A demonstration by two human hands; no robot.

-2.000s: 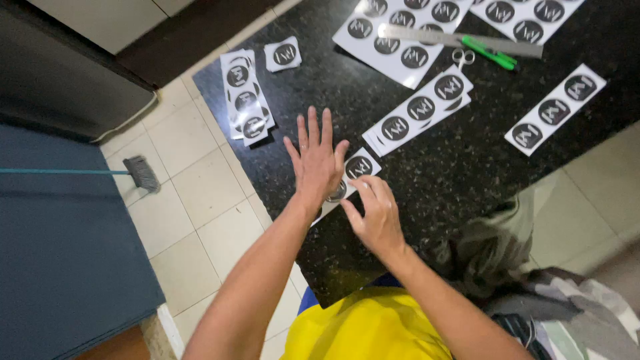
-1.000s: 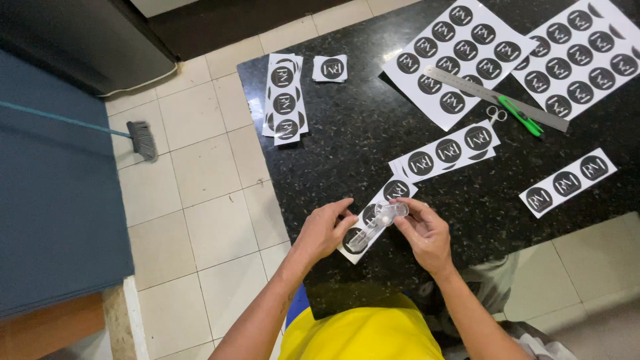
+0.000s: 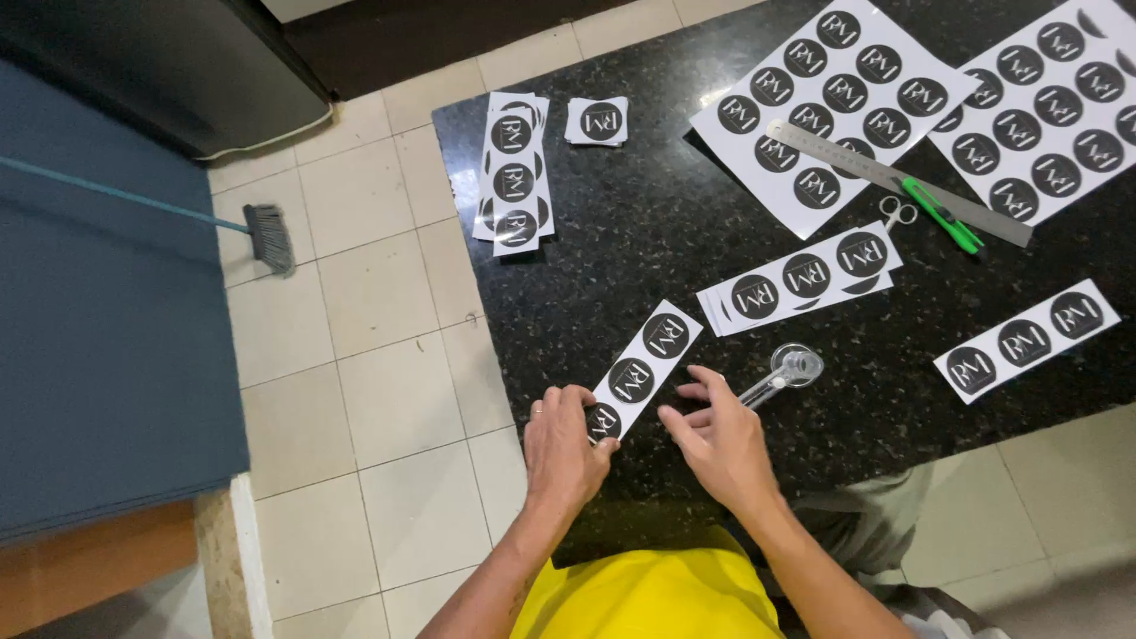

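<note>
My left hand (image 3: 565, 444) pinches the near end of a white strip of round black stickers (image 3: 632, 380) between thumb and fingers. To the right of that strip, my right hand (image 3: 721, 435) is held with its fingers apart and nothing in them. Just beyond its fingers, a clear plastic tool with a round head (image 3: 796, 366), perhaps a circle cutter, lies on the black granite countertop (image 3: 621, 275). A stack of similar strips (image 3: 806, 277) lies beyond the tool, and a single strip (image 3: 1025, 341) is at the right.
More strips (image 3: 513, 182) and a small pile of square-cut stickers (image 3: 597, 122) lie at the far left. Sticker sheets (image 3: 830, 89) are at the back, under a steel ruler (image 3: 1003, 224). A green utility knife (image 3: 942, 216) and small scissors (image 3: 896, 211) are beside them. A broom (image 3: 269, 238) stands over the tiled floor.
The clear plastic tool, on the strip and held by my right hand one second ago, now lies to the right, let go. My left hand now grips the strip's near end.
</note>
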